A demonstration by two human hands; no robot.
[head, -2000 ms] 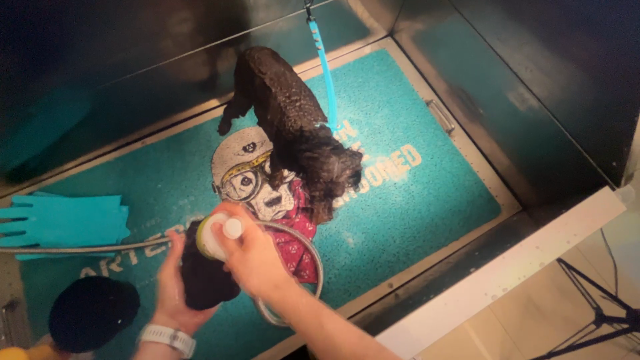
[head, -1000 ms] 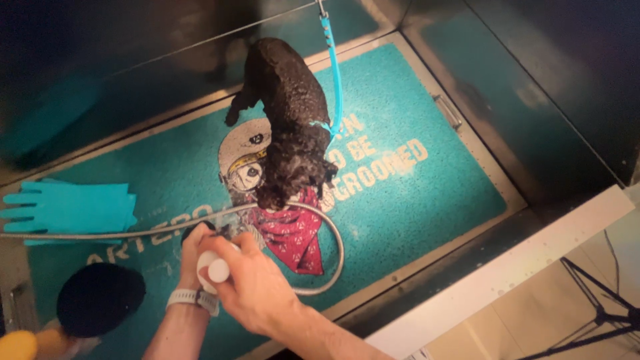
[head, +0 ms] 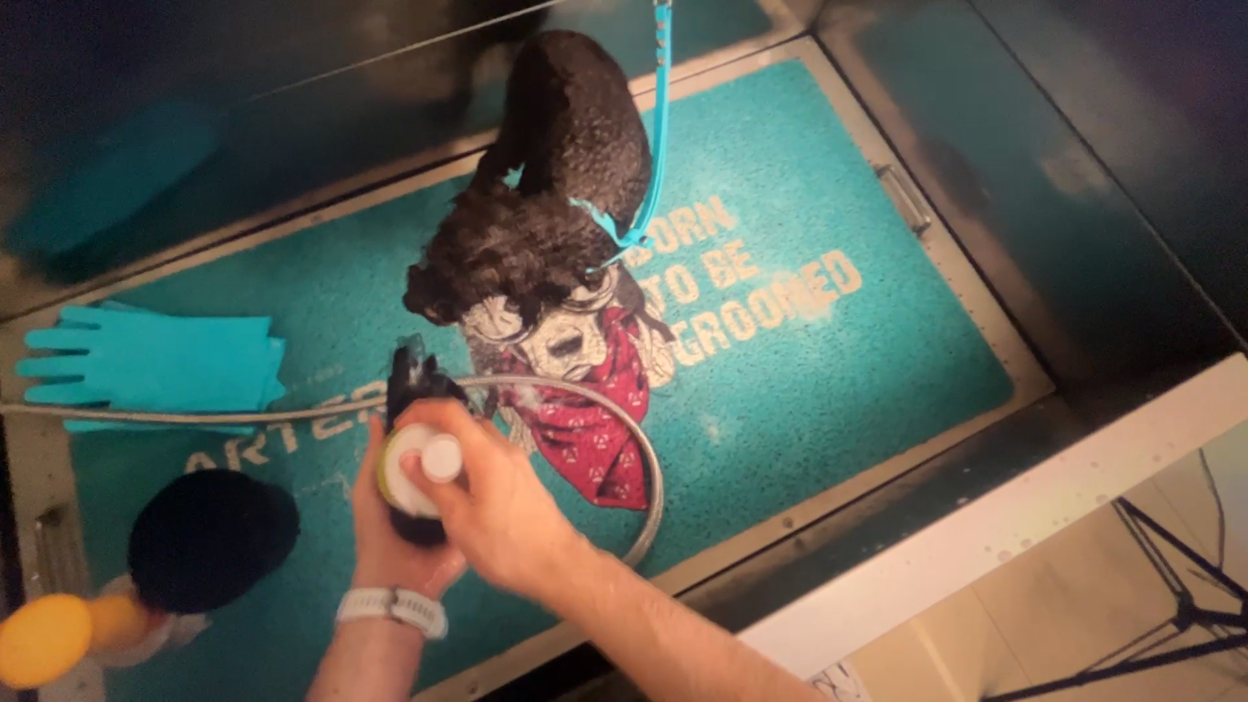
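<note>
A black, wet-looking, curly-coated dog (head: 526, 244) stands on a turquoise printed mat (head: 936, 351), its head turned to the left. A turquoise lead (head: 662, 117) hangs down to its neck. In front of the dog, my left hand (head: 400, 561), with a pale watch band on its wrist, is wrapped around a black object (head: 417, 375) whose kind I cannot tell; whitish matter shows at its upper end. Just over it, my right hand (head: 502, 502) grips a white-topped bottle (head: 414, 473) with a round white knob, seen from above. The bottle's body is mostly hidden.
Turquoise gloves (head: 166, 356) lie at the mat's left. A braided metal hose (head: 642, 439) crosses the mat and curves right of my hands. A dark round object (head: 213, 539) and a yellow rounded one (head: 44, 641) are at lower left. Dark walls and a pale ledge (head: 1004, 536) border the mat.
The dog's head has swung to the left and back from the printed red bandana. My hands remain together around the bottle and the black object.
</note>
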